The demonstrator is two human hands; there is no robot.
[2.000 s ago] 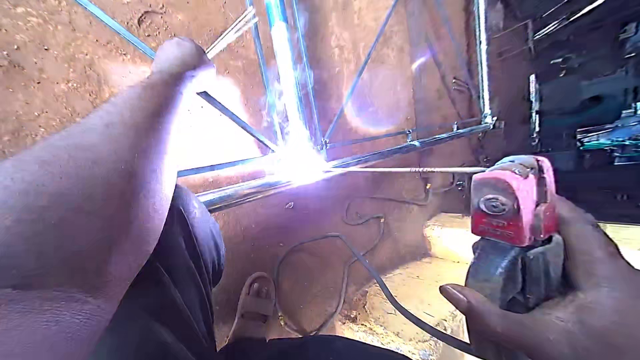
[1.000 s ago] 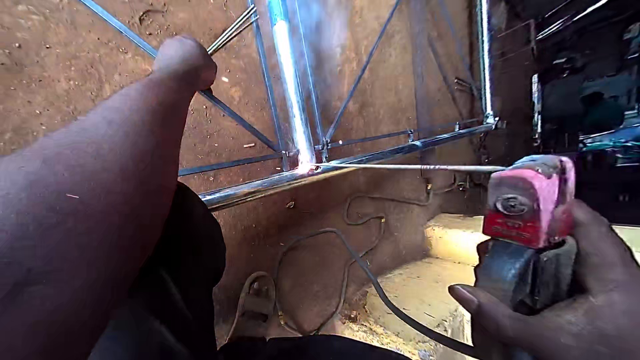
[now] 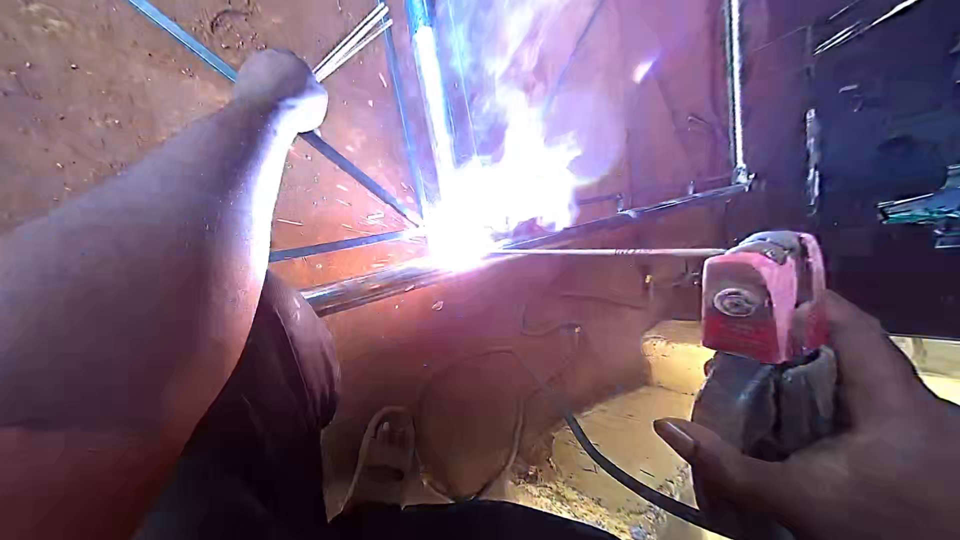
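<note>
My right hand grips a red and black electrode holder at the lower right. A thin welding electrode runs left from its head into a glaring white arc. The arc burns where an upright metal tube meets a long horizontal metal tube. My left hand is closed at the upper left, with several spare electrodes sticking out beyond it. A thin diagonal metal bar passes behind or through that hand; which, I cannot tell. Glare hides the joint itself.
Sparks fly left of the arc towards my forearm. A dark cable runs from the holder over the ground. My sandalled foot stands below the frame, beside a pale block or ledge. Another upright tube rises at the right.
The arc, bright two seconds ago, had shrunk to a small glow at the joint one second ago and now flares widely with smoke. Both hands keep nearly the same places.
</note>
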